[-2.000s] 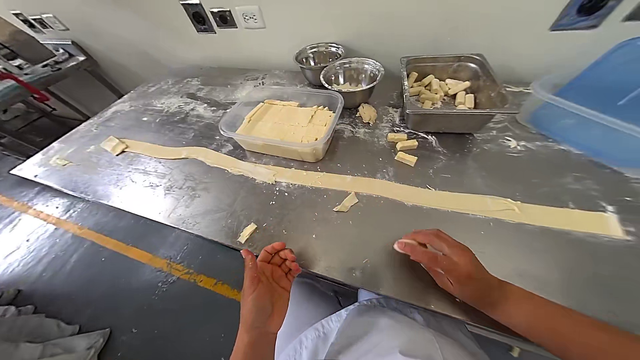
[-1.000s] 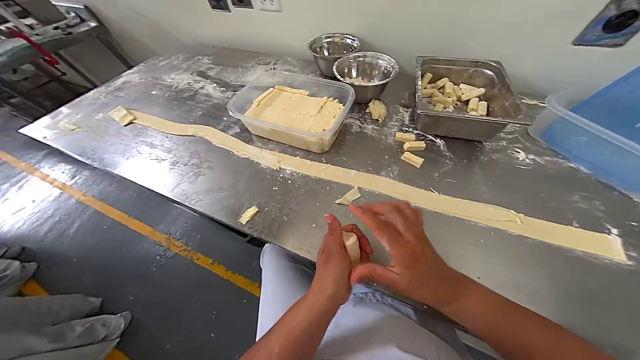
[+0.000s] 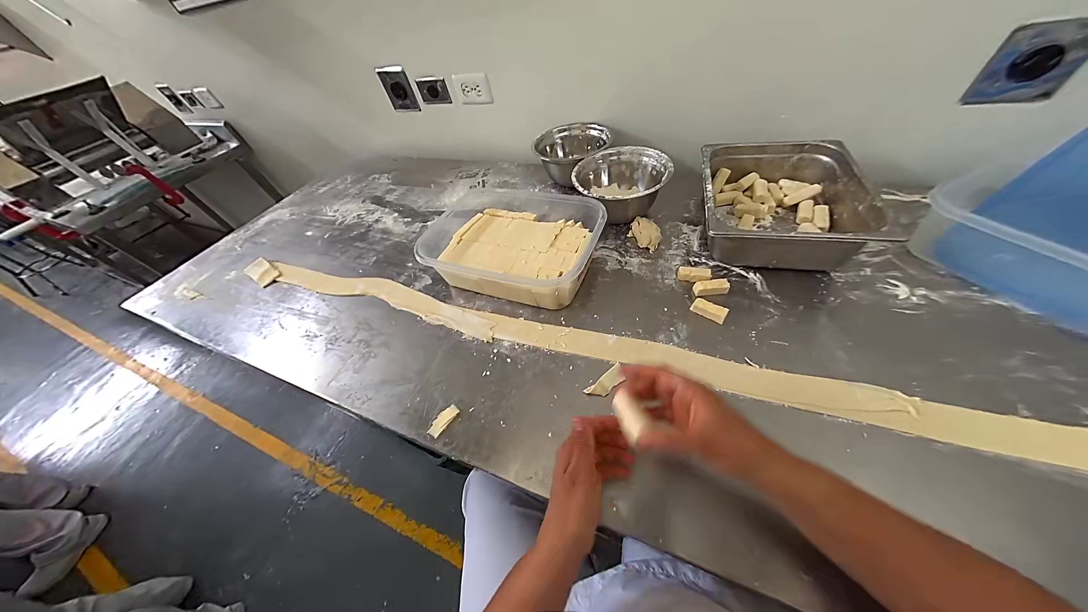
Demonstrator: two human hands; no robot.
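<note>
My right hand [image 3: 688, 421] holds a short pale stick [image 3: 631, 415], which looks like cheese or dough, between thumb and fingers above the table's front edge. Just to its left, my left hand [image 3: 591, 476] has its fingers partly curled and apart, with nothing seen in it. Beyond both hands a long flat dough strip [image 3: 595, 342] runs across the steel table, with a folded piece [image 3: 262, 272] at its left end. Dough scraps [image 3: 605, 380] [image 3: 443, 421] lie in front of the strip. Several cut sticks [image 3: 711, 287] rest behind it.
A clear plastic tub [image 3: 510, 293] holds pale slabs. Two steel bowls [image 3: 571, 153] [image 3: 623, 183] and a steel pan [image 3: 773, 249] of sticks stand near the wall. A blue-and-clear plastic container [image 3: 1011, 229] is at right. A dough lump [image 3: 645, 235] lies by the bowls.
Two seconds ago my hands were apart. They came together around a stick one second ago; now the stick is in my right hand, and my left hand has come away from it.
</note>
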